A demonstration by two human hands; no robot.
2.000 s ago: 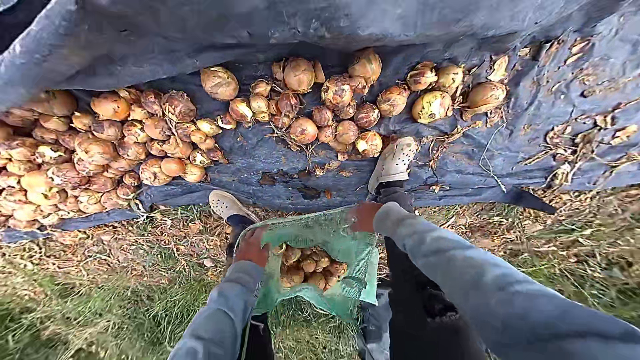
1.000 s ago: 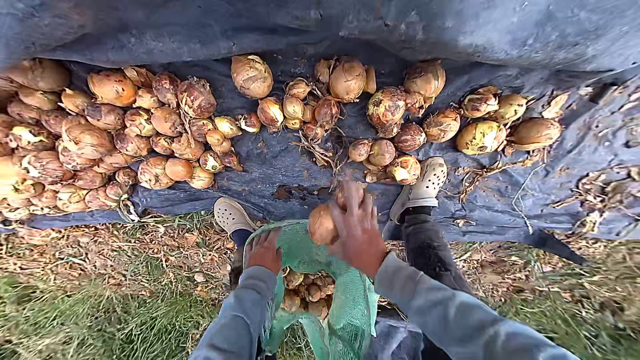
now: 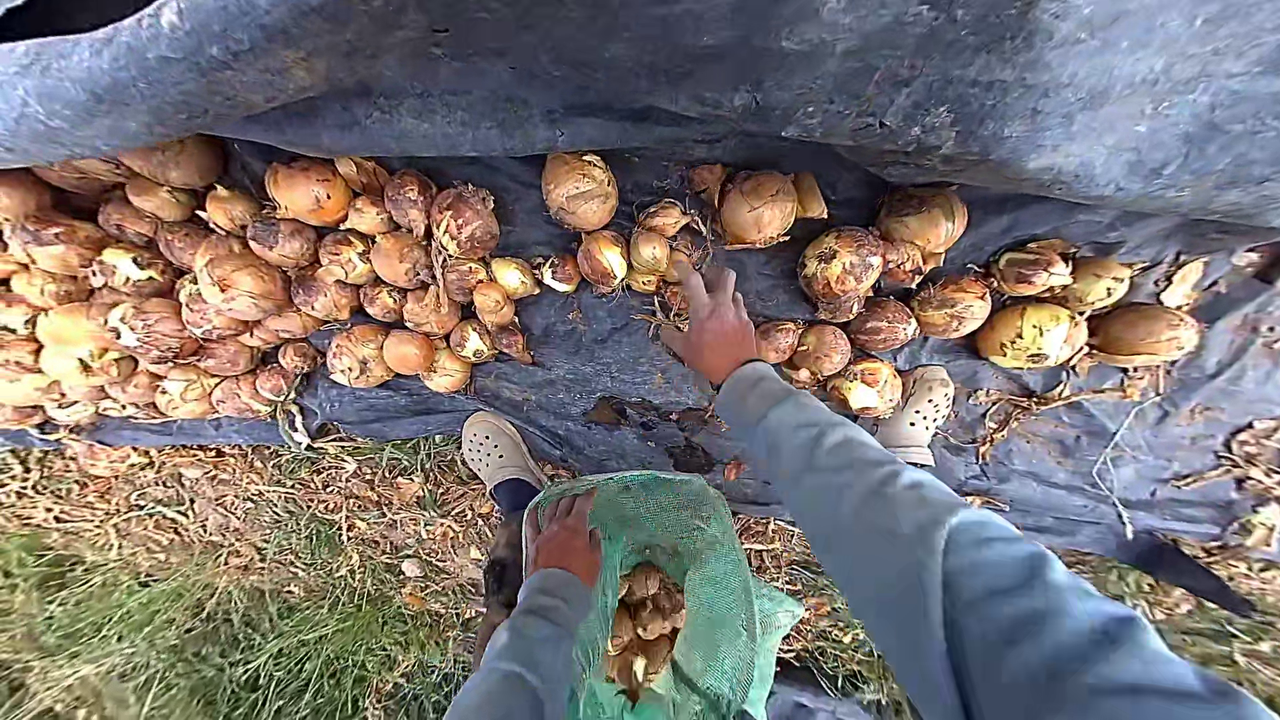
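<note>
My left hand [image 3: 565,540] grips the rim of a green mesh bag [image 3: 715,560] at the bottom middle. Inside the bag's mouth lie several onions [image 3: 645,620]. My right hand [image 3: 715,325] reaches over the dark sheet, its fingers spread at a cluster of small onions [image 3: 650,252]; the fingertips touch or nearly touch an onion partly hidden behind them. Close to its wrist lie more small onions [image 3: 820,350]. Above it rests a large onion [image 3: 757,208].
A big heap of onions [image 3: 240,275] covers the left of the dark plastic sheet [image 3: 560,350]. More onions [image 3: 1145,335] lie at the right. A raised sheet fold [image 3: 640,75] runs behind them. My clog-shod feet [image 3: 500,450] stand at the sheet's near edge, beside dry grass.
Two seconds ago both hands were on the bag. One second ago my right hand held an onion over the bag's mouth; now it is out at the onion cluster, without that onion.
</note>
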